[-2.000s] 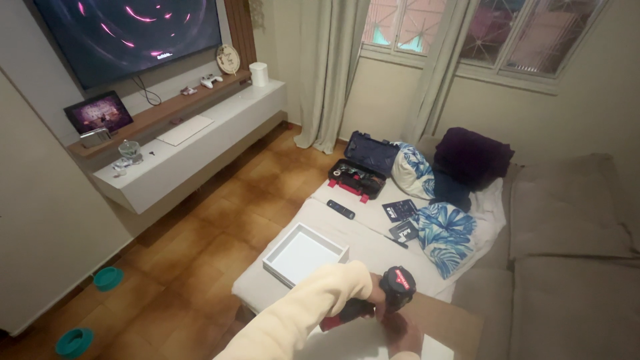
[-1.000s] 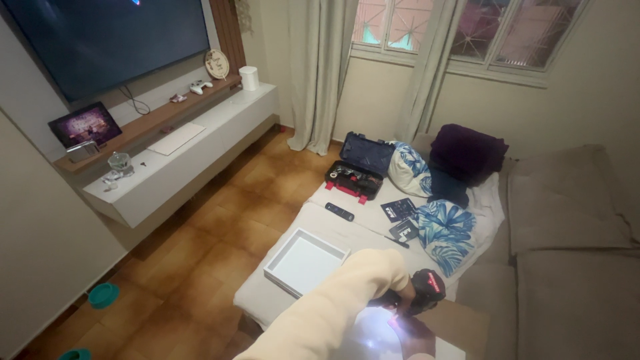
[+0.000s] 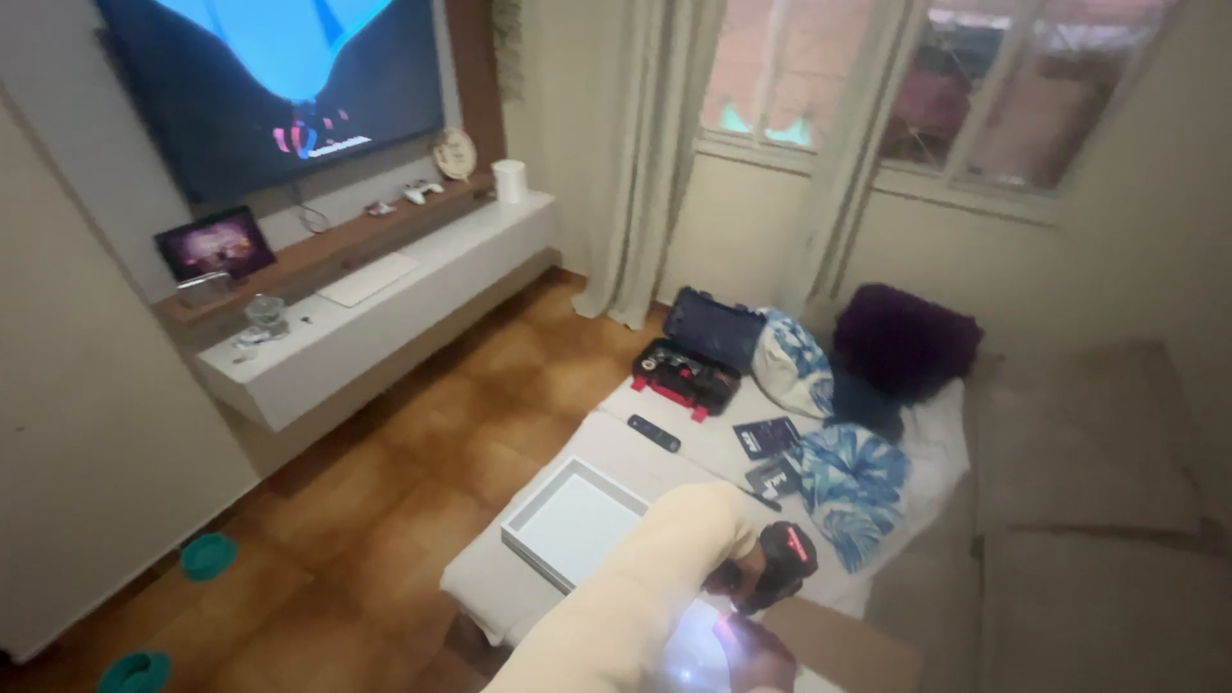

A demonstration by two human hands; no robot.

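Note:
My left hand, in a cream sleeve, is closed around a black cordless drill with a red mark on its end. The drill's light falls on a white panel under it. Just below the drill, my right hand is low in the view, its fingers by the bright spot; blur and glare hide whether it holds anything. Left of the sleeve lies a shallow white tray-like box, partly covered by the arm. Brown cardboard lies to the right of the hands.
On the covered sofa seat lie an open tool case, a remote control, dark printed booklets, patterned cushions and a purple cushion. A white wall shelf runs along the left; teal bowls stand on the tiled floor.
From two seconds ago, the drill and my left hand have shifted right relative to the white box. The drill's light now shines on the panel. The television picture has changed.

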